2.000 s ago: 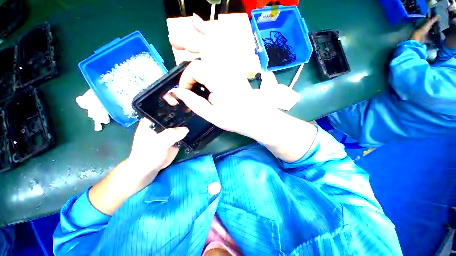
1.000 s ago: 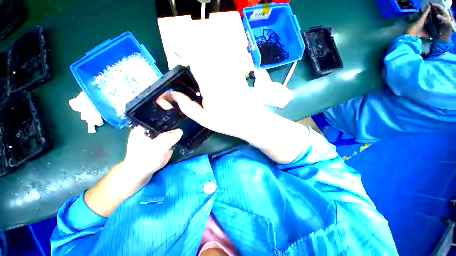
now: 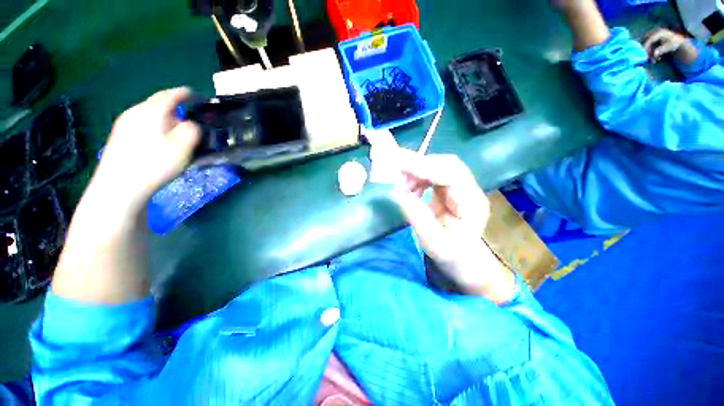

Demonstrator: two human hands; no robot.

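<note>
My left hand (image 3: 147, 151) grips the left end of a black housing (image 3: 278, 131), holding it over the front of the cream block (image 3: 329, 99). The housing is blurred. My right hand (image 3: 448, 210) is to the right, fingers bent, its fingertips at a crumpled white cloth (image 3: 383, 158); glare hides whether they grip it. A small white rounded thing (image 3: 352, 178) is just left of the cloth. The blue bin of black frames (image 3: 393, 91) stands behind the cloth. The left blue bin (image 3: 190, 198) is partly hidden by the housing and my left hand.
Black housings (image 3: 44, 230) lie at the far left, and another housing (image 3: 486, 89) lies right of the bin. A red-orange bin (image 3: 373, 16) and a dark metal press (image 3: 252, 24) stand at the back. A coworker's blue sleeve (image 3: 635, 95) is at the right, near a cardboard box (image 3: 520, 238).
The housing has moved up and turned more level, now in my left hand alone. My right hand has left it and moved right to the cloth. The white rounded thing has come into view.
</note>
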